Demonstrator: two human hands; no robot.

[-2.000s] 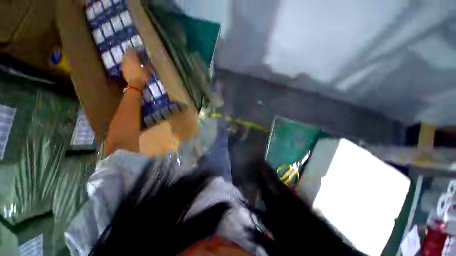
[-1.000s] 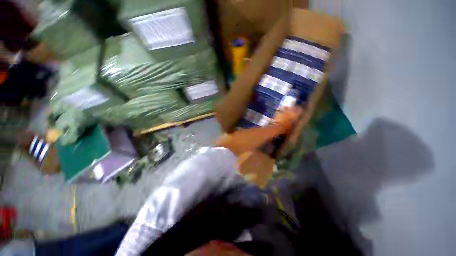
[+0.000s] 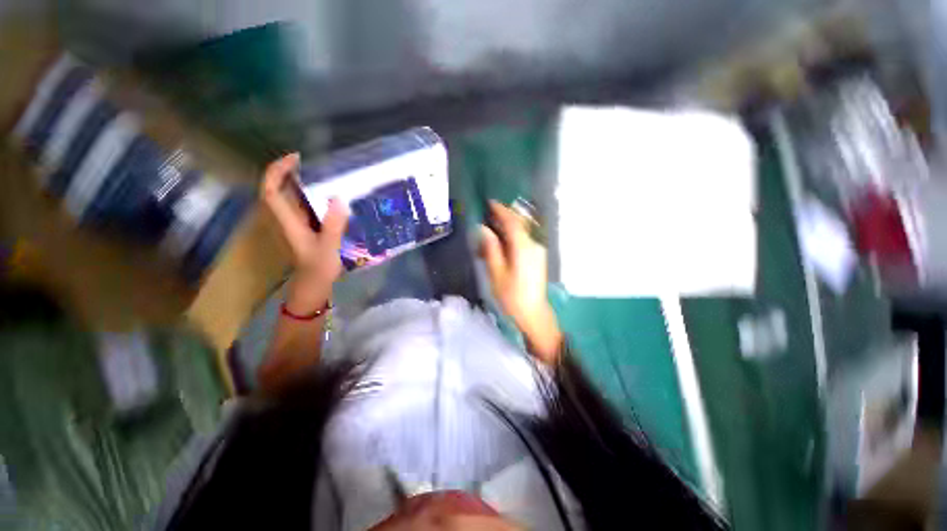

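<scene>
A retail box [image 3: 400,197], white and dark blue with a glossy picture on its face, is held up in front of me, tilted. My left hand [image 3: 306,223], with a red bracelet at the wrist, grips its left end, the thumb on the face. My right hand [image 3: 511,259] is just right of the box and apart from it, over the green bench top, fingers bent and blurred. A small shiny thing shows at its fingertips; whether it is held cannot be told.
The open brown carton [image 3: 234,296] with rows of blue and white boxes is at the left. Green wrapped cartons [image 3: 135,425] are below it. A bright white block [image 3: 656,202] stands on the green bench [image 3: 623,347]. A pale rail [image 3: 694,404] and blurred red and white items [image 3: 883,233] lie right.
My left hand has come out of the carton with a retail box in it. My right hand has come into view. The view has swung back right to the bench and white block.
</scene>
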